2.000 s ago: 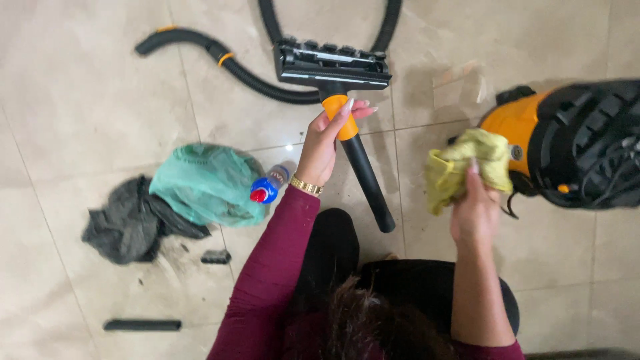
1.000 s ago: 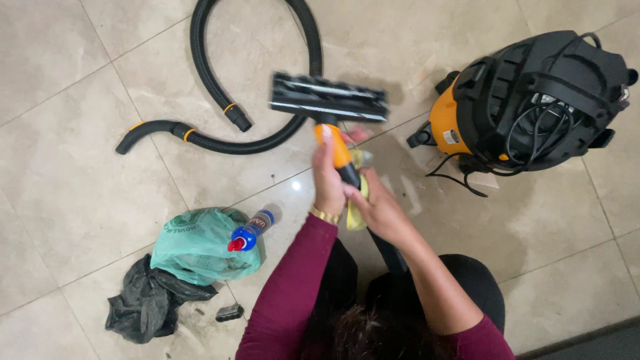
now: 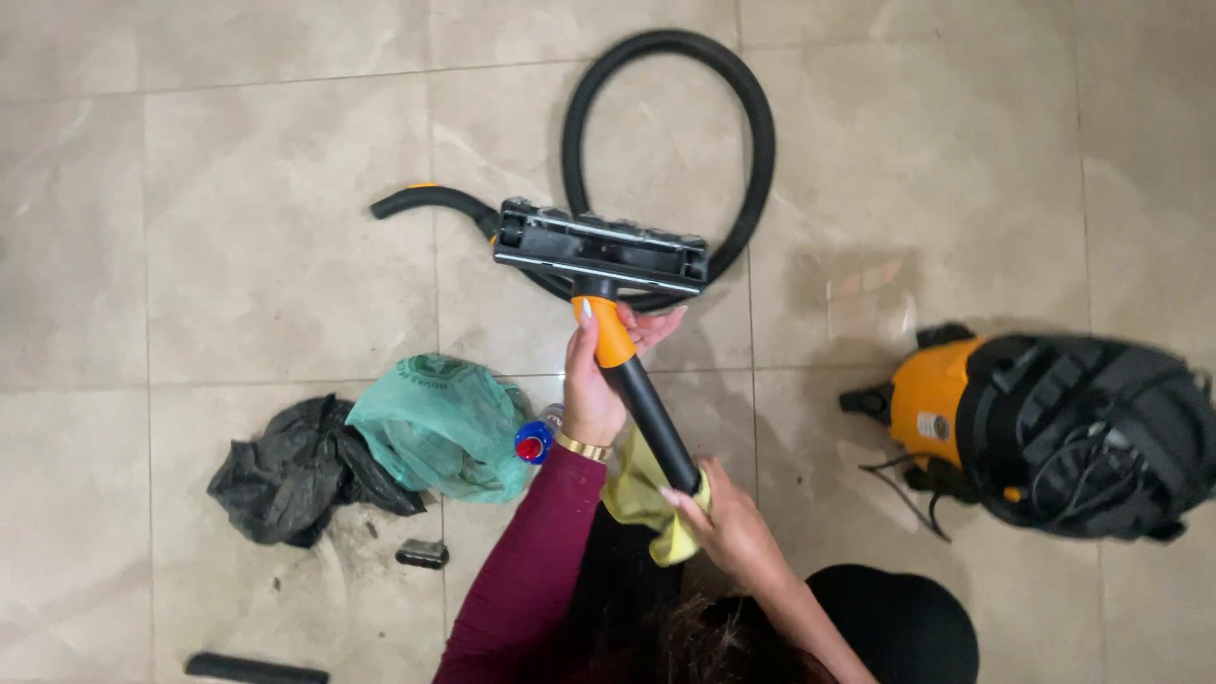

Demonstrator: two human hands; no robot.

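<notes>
A black vacuum cleaner floor head (image 3: 600,249) faces up with its underside showing, joined by an orange collar (image 3: 605,331) to a short black tube (image 3: 657,423). My left hand (image 3: 597,380) grips the collar, palm upward, with some fingers extended beyond it. Around the tube's lower end, my right hand (image 3: 727,522) holds a yellow cloth (image 3: 641,489), which hangs down to the left. The cloth and fingers hide the tube's tip. Close to my left wrist stands a bottle with a blue top and red cap (image 3: 532,444).
Behind the floor head lies a looped black hose (image 3: 763,142). An orange and black canister vacuum cleaner (image 3: 936,399) stands at the right. At the left are a green plastic bag (image 3: 442,418), a black plastic bag (image 3: 285,470), a small black brush-like piece (image 3: 422,554) and a black nozzle (image 3: 256,669).
Two seconds ago my right hand held the bunched cloth apart from the tube; now hand and cloth are at its lower end. My left hand has kept hold of the collar.
</notes>
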